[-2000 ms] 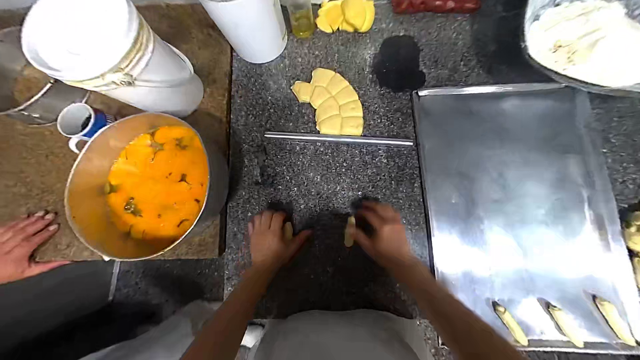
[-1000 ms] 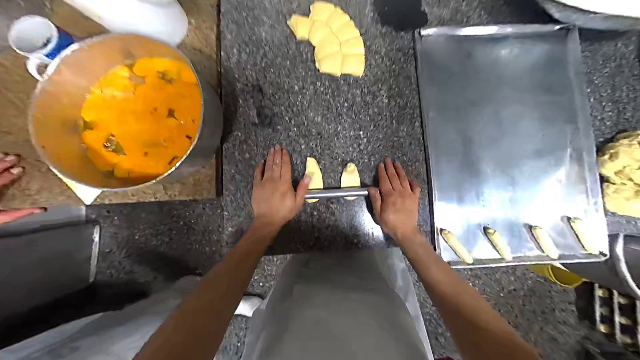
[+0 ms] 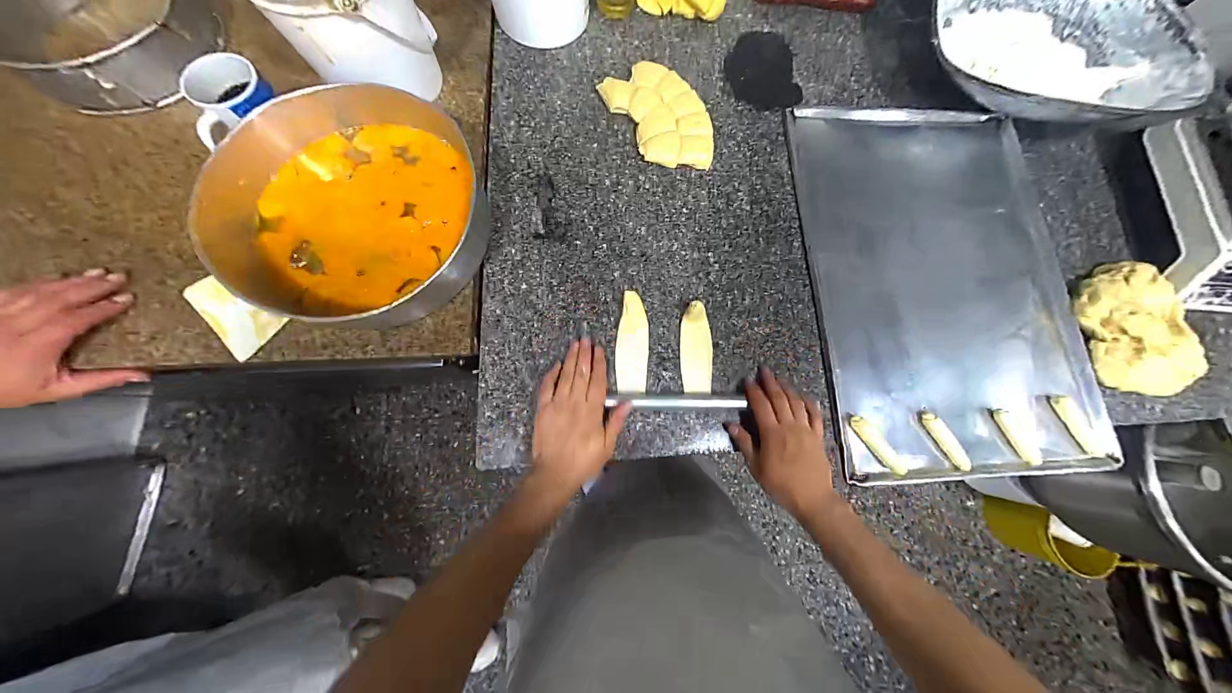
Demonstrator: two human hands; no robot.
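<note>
A thin metal rod lies crosswise near the front edge of the stone counter. My left hand presses on its left end, and my right hand is on its right end. Two flattened dough strips stretch away from the rod side by side, a left strip and a right strip; the rod covers their near ends. Farther back lies a cluster of cut dough pieces. On the right, a metal baking tray holds several rolled dough pieces along its near edge.
At left stands a large metal pot of orange liquid beside a mug and a white bucket. Another person's hand rests on the brown counter. A dough lump and a bowl of flour are at right.
Two seconds ago the rod lay behind my hands, below the dough cluster; now it is between them. The two small dough pieces have become longer, flatter strips. The view has shifted.
</note>
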